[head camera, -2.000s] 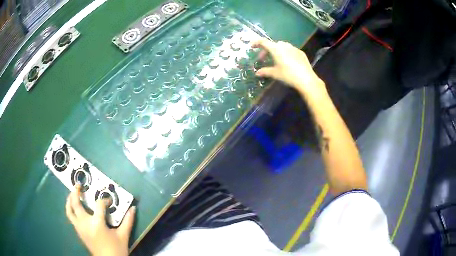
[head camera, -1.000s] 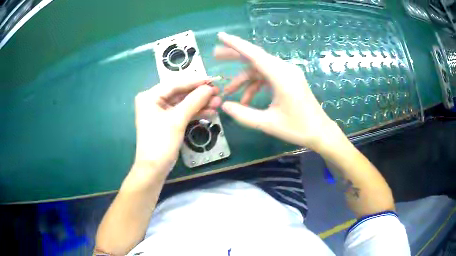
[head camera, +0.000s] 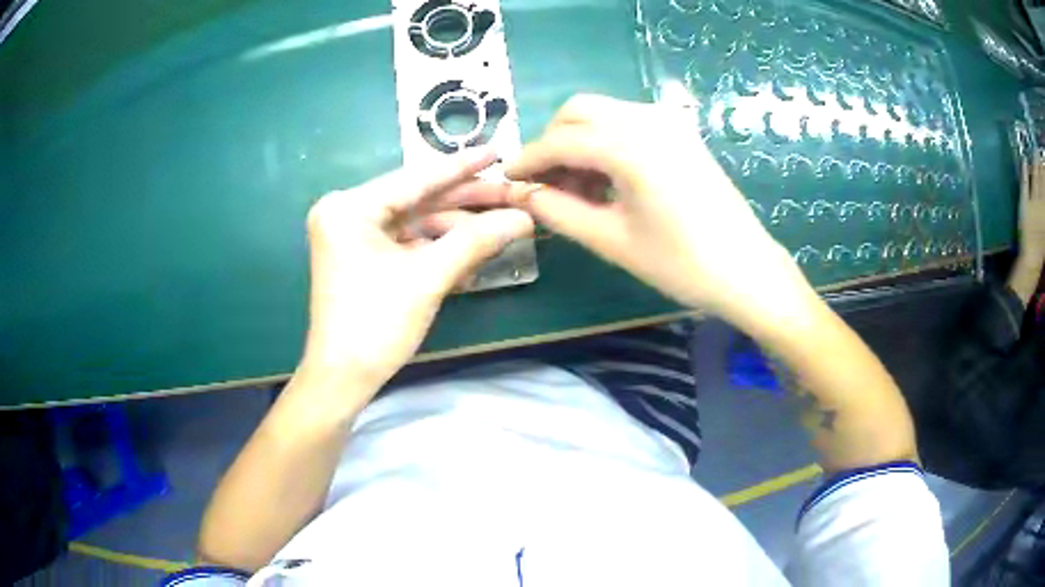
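The silver plate with three round openings (head camera: 456, 69) lies upright in view on the green bench, its lower opening hidden by my hands. My left hand (head camera: 384, 258) is over the plate's lower part, thumb and fingers pinched together. My right hand (head camera: 653, 195) meets it from the right, its thumb and fingertips closed at the same spot. A tiny thin part (head camera: 526, 195) shows between the fingertips of both hands, barely visible. It is held above the plate; its exact shape is too small to tell.
A clear blister tray (head camera: 819, 143) with rows of crescent pockets lies to the right on the green bench (head camera: 195, 229); dull parts show in its nearer right pockets. Another person's arm (head camera: 1031, 235) and dark clothing are at the right edge. Blue stools stand below the bench edge.
Since one second ago, my right hand has closed in on my left fingertips. Earlier it reached over the tray while my left hand was on the plate. The view has shifted, with the plate now higher.
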